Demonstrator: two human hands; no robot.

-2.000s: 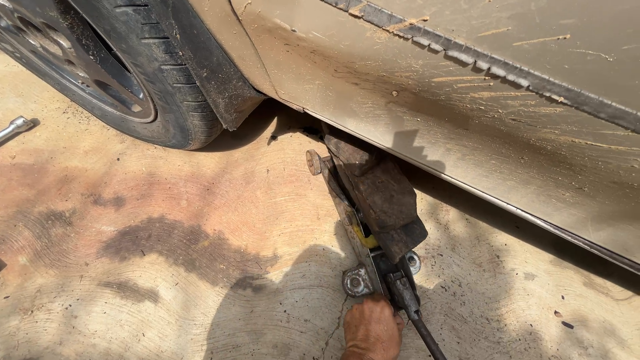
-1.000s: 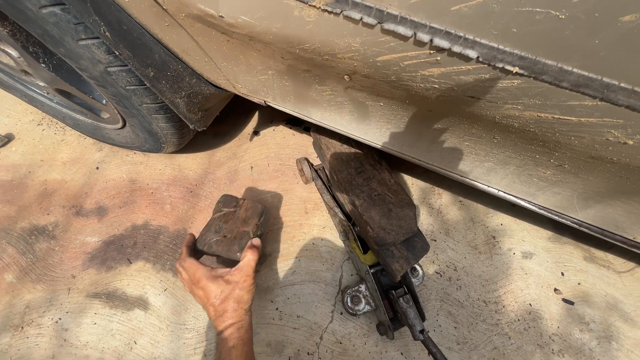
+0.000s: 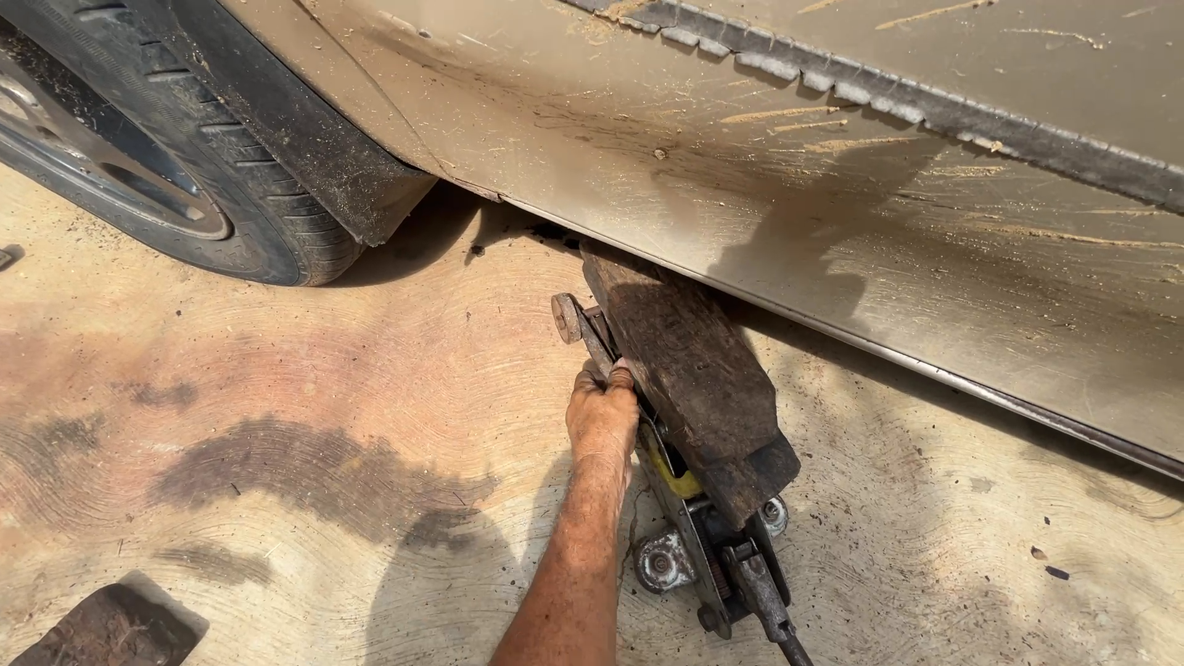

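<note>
My left hand (image 3: pixel 603 407) grips the left side arm of a floor jack (image 3: pixel 712 564), just behind its small front wheel. On top of the jack lies a dark, worn wooden block (image 3: pixel 703 370), its far end under the sill of a tan car. The jack points up and left, with its front end near the car's edge and its handle leaving the bottom of the view. A second dark block (image 3: pixel 106 634) lies on the concrete at the bottom left. My right hand is out of view.
The car's tire (image 3: pixel 268 203) and a black mud flap (image 3: pixel 370 199) stand at the upper left. The car's sill (image 3: pixel 832 333) runs low across the right side. Part of a metal thing (image 3: pixel 9 256) shows at the left edge.
A second ago my left hand held a small dark block left of the jack. It has let go of a block, now at the bottom left, and taken hold of the jack.
</note>
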